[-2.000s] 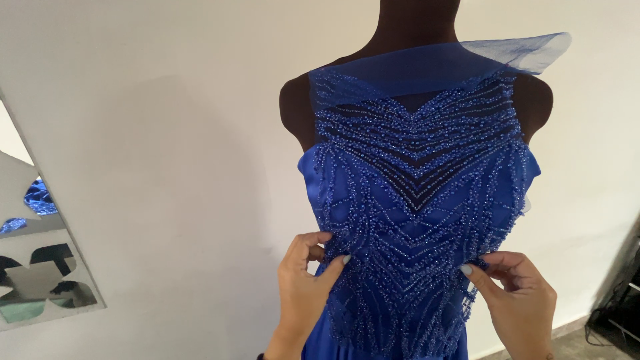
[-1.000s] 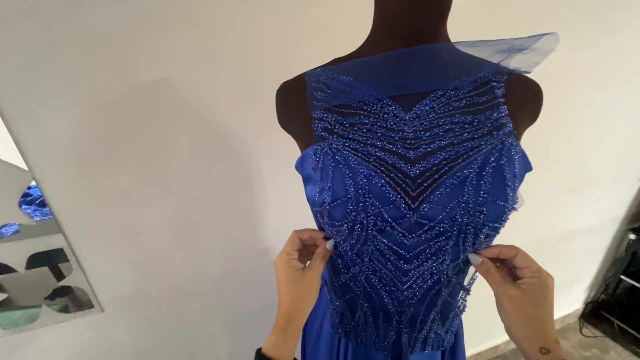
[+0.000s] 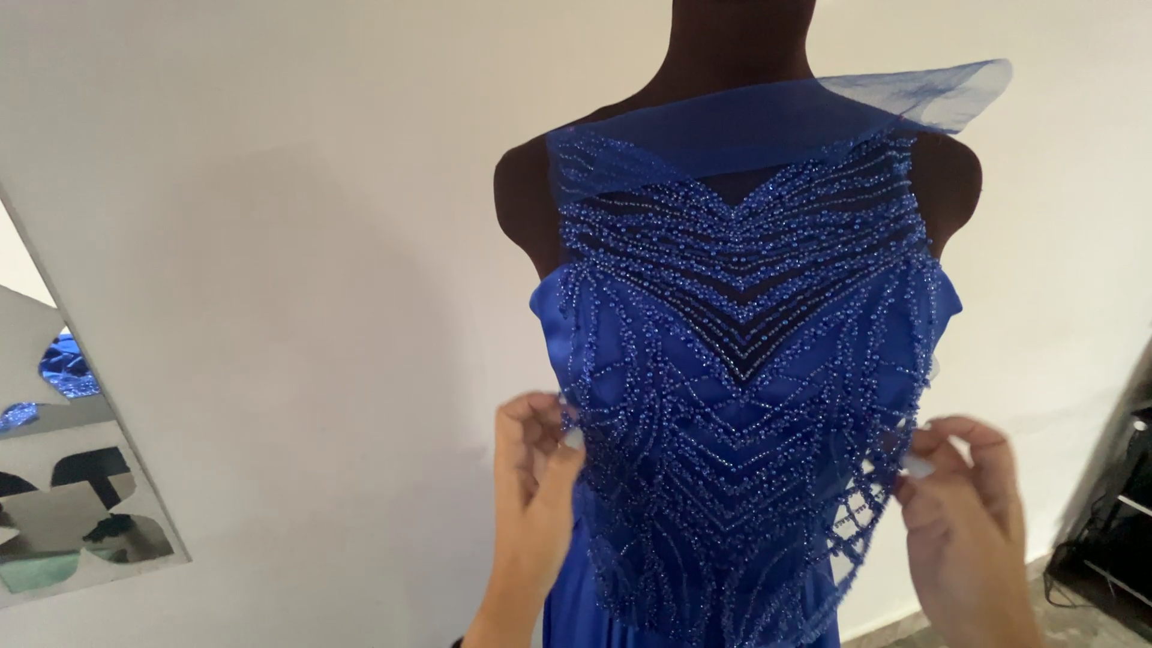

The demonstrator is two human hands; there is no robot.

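Observation:
A dark dress form (image 3: 738, 45) wears a blue satin dress (image 3: 560, 576). Over its front lies a beaded blue mesh panel (image 3: 738, 423) with V-shaped rows of beads. A strip of plain sheer tulle (image 3: 711, 135) crosses the top and sticks out past the shoulder on the right. My left hand (image 3: 540, 468) pinches the panel's left edge at waist height between thumb and fingers. At the opposite edge, my right hand (image 3: 963, 504) pinches the mesh, which stands out from the dress so the wall shows through its lower right part.
Behind the form is a pale wall (image 3: 315, 315). A mirror (image 3: 90, 504) at the far left reflects blue shiny fabric and other shapes. Dark shelving (image 3: 1111, 531) with cables stands at the lower right, by the floor.
My right hand has drawn its edge of the panel outward, and more wall now shows through the mesh there. My left hand stays at the left edge.

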